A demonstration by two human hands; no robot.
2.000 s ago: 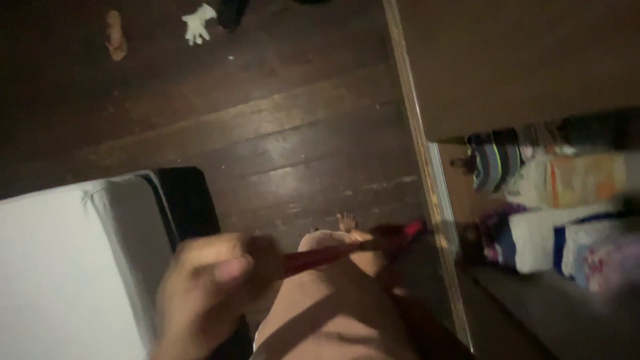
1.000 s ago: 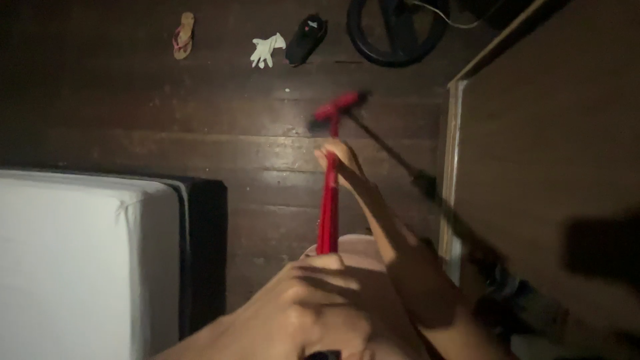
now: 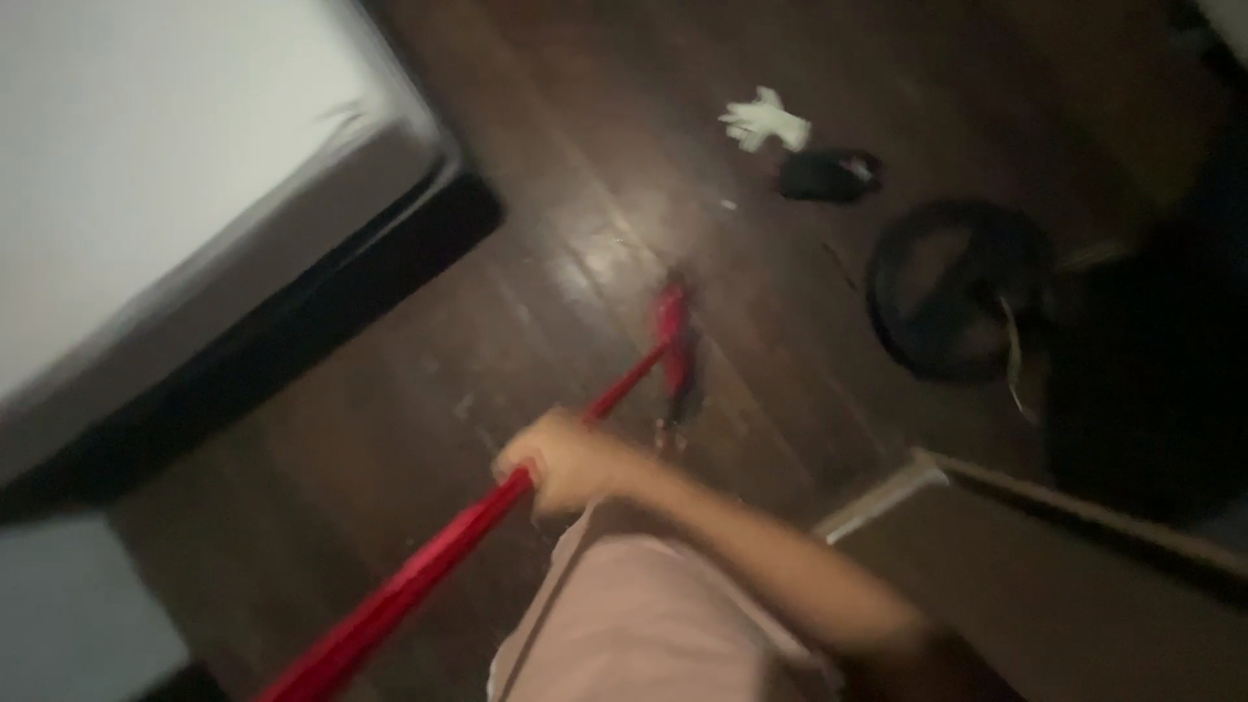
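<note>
My right hand (image 3: 565, 463) is closed around a long red handle (image 3: 429, 565) that runs from the lower left edge toward the middle of the view. At the handle's far end, a red broom head (image 3: 675, 336) with dark bristles is down at the dark wooden floor (image 3: 390, 419); blur hides its detail. The handle's near end leaves the view at the bottom left, and my left hand is out of sight.
A bed with a white mattress (image 3: 185, 146) on a dark base fills the upper left. A white glove (image 3: 765, 121), a black shoe (image 3: 829, 175) and a round black stand base (image 3: 955, 288) with a cord lie at the right. A wooden panel edge (image 3: 1072, 507) stands lower right.
The view has turned strongly. The broom's near end, held by my left hand one second ago, has swung to the lower left. My right hand still grips the handle.
</note>
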